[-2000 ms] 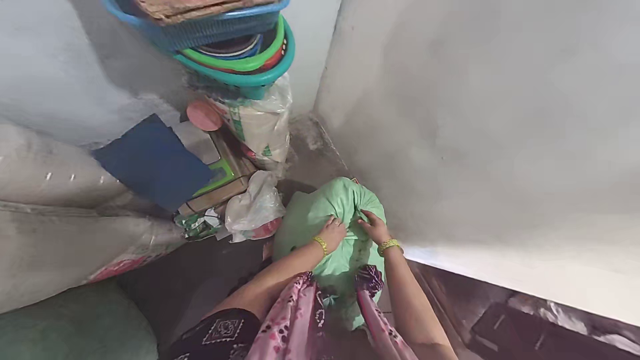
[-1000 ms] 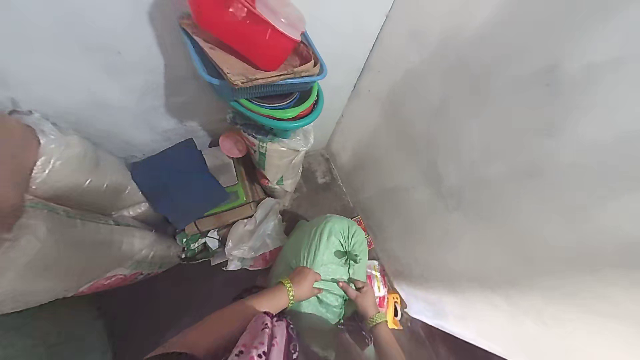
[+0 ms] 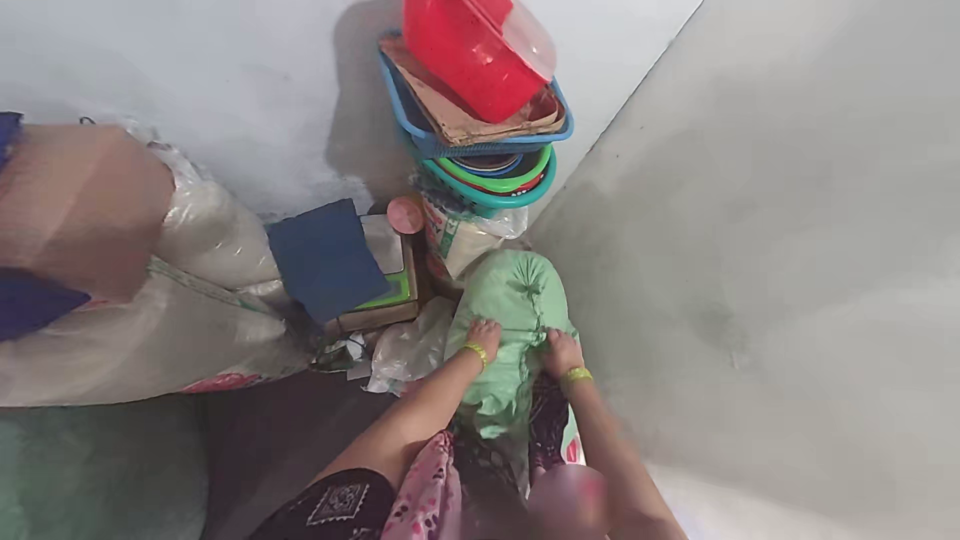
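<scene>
A full green woven sack stands in front of me near the corner of the walls, its upper part gathered and creased. On its left side my left hand grips the fabric with curled fingers. My right hand is closed on the fabric at the sack's right side. Both wrists wear yellow-green bangles. A crumpled clear plastic bag lies just left of the sack. Behind the sack is a white printed bag.
Stacked plastic baskets hold brown cardboard and a red plastic container. Left of them, a dark blue sheet lies over a box. Large white sacks and a brown object fill the left side. A bare wall bounds the right.
Both hands have shifted on the sack and stand farther apart than one second ago. Colourful items seen at the sack's right then are now mostly out of sight. The view has shifted.
</scene>
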